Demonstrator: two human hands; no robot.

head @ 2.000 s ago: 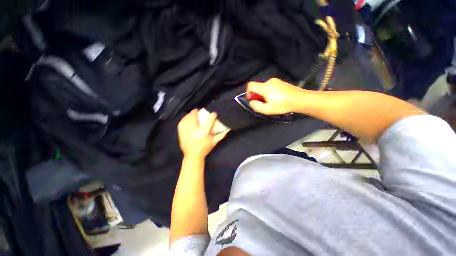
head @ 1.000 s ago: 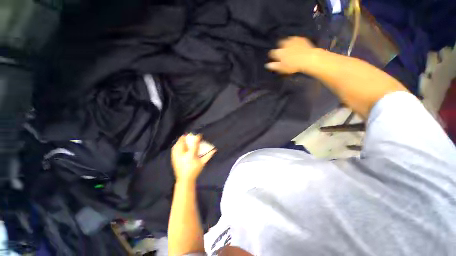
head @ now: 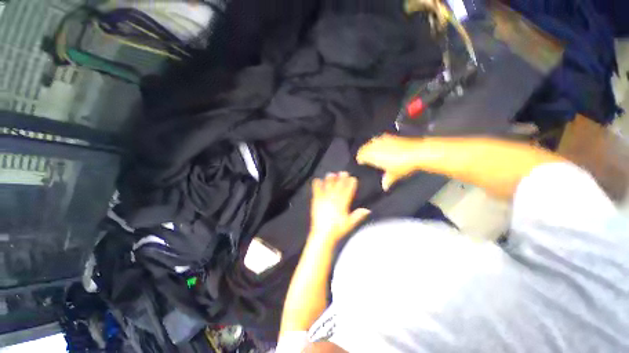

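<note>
Black garment pieces [head: 296, 220] lie spread under and around both hands. My left hand [head: 334, 205] lies on the cloth with its fingers apart and holds nothing that I can see. My right hand [head: 387, 157] is over the cloth to the right, thumb apart from the fingers, with nothing visible in it. The steam iron [head: 415, 107], with its red spot, stands behind my right hand, untouched. A white pad [head: 262, 256] lies on the cloth left of my left forearm.
A yellowish hose [head: 463, 34] comes down to the iron. Black pieces with white stripes [head: 250, 161] are heaped at the left, with a green scrap [head: 192, 282]. Navy cloth [head: 572, 62] lies at far right. A window [head: 55, 200] is at the left.
The iron has left my right hand and stands at the back right. My left hand has let go of the white pad and moved right. The view has turned, showing more of the window.
</note>
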